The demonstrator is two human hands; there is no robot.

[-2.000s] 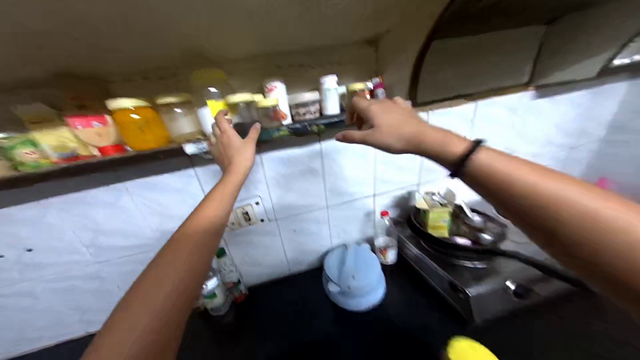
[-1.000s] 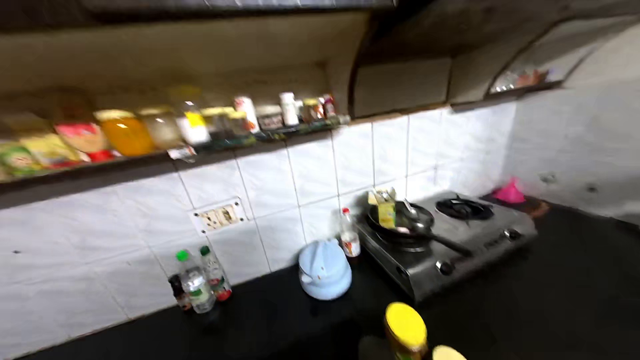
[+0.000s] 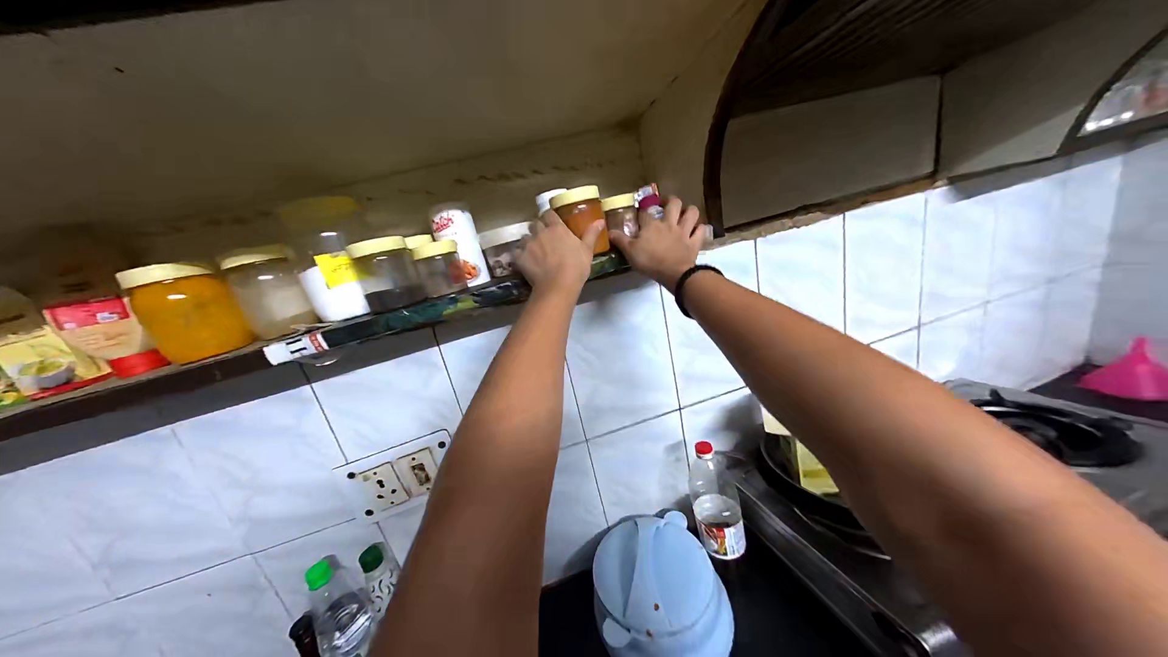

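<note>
On the wall shelf my left hand [image 3: 557, 254] grips a small jar of orange powder [image 3: 581, 217] with a cream lid. Beside it, my right hand [image 3: 666, 242] rests against a smaller lidded jar [image 3: 620, 215], its thumb at the glass; whether it grips the jar is unclear. A white canister [image 3: 459, 242] and a low jar [image 3: 504, 248] stand left of my left hand. Farther left are small yellow-lidded jars [image 3: 388, 272], a large jar of orange-yellow contents [image 3: 185, 312] and a jar of pale contents [image 3: 265, 292].
A marker [image 3: 297, 348] lies at the shelf edge. Below are a light-blue lidded container [image 3: 659, 584], a red-capped bottle [image 3: 715, 502] and green-capped bottles [image 3: 339, 611]. A gas stove [image 3: 899, 584] holding a pan is at the right, near a pink funnel [image 3: 1131, 370]. A socket plate [image 3: 397, 479] is on the tiles.
Both hands, out of view one second ago, are back at the shelf's right part. The orange powder jar now stands among the jars there, with my left hand on it.
</note>
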